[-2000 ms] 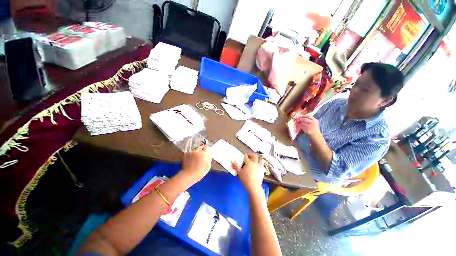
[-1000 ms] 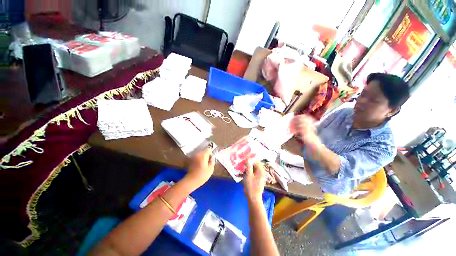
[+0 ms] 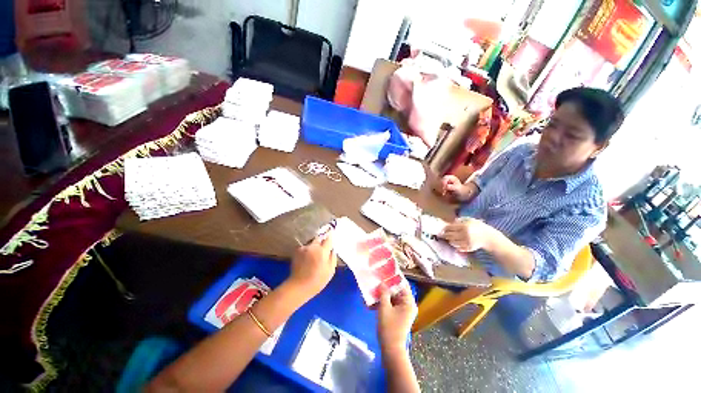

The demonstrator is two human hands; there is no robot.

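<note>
My right hand (image 3: pixel 397 311) holds a red-and-white printed card (image 3: pixel 374 265) by its lower right corner, above the table's near edge. My left hand (image 3: pixel 313 261), with a yellow bangle at the wrist, pinches a clear plastic bag (image 3: pixel 311 224) beside the card's upper left end. Whether the card's end is inside the bag cannot be told. Below, the blue tray (image 3: pixel 307 307) holds red-and-white cards (image 3: pixel 237 301) at left and shiny bags with a dark mark (image 3: pixel 330 355) at right.
The brown table (image 3: pixel 254 239) bears white stacks (image 3: pixel 171 186), a bagged stack (image 3: pixel 270 193), rubber bands (image 3: pixel 320 170), more packs (image 3: pixel 390 210) and a second blue bin (image 3: pixel 350 127). A person in a checked shirt (image 3: pixel 542 199) sits at right, hands over the table.
The card has turned from its white side to its red side and moved right and down with my right hand. The other person's raised hand has come down to the table.
</note>
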